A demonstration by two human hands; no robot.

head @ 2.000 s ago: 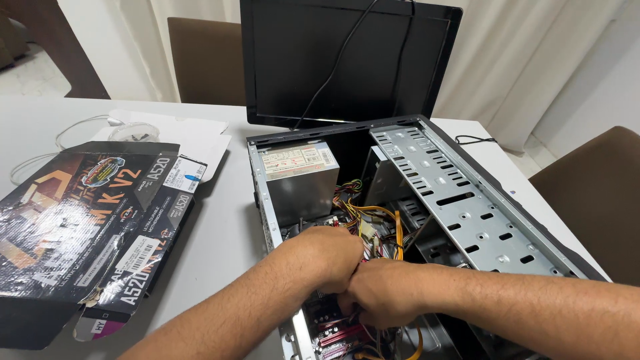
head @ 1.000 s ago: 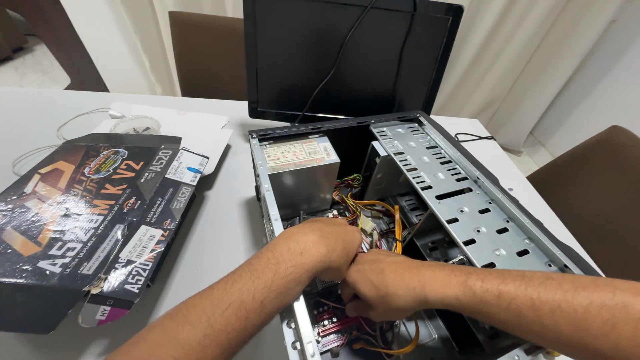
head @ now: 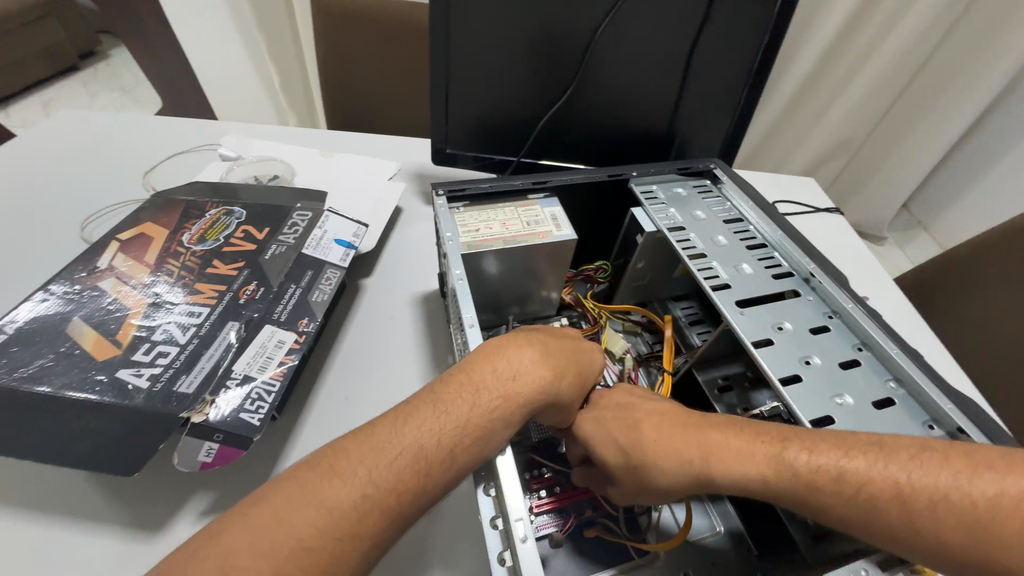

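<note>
An opened desktop computer case [head: 768, 296] lies on its side on the white table. My left hand [head: 544, 372] reaches down into it, just in front of the metal power supply unit [head: 516, 276]. Beside it and touching it is my right hand [head: 628, 440], fingers curled downward over the motherboard [head: 560, 500] with its red slots. The fingertips of both hands are hidden, so what they hold cannot be seen. Bundled power wires with a white connector [head: 616, 344] and an orange SATA cable [head: 667, 352] lie just beyond my hands.
An open motherboard box [head: 184, 296] lies on the table [head: 376, 352] to the left, with a coiled pale cable [head: 256, 170] behind it. A black monitor [head: 600, 80] stands behind the case. Brown chairs [head: 372, 64] are at the back and right. A black cable [head: 808, 208] lies at the right.
</note>
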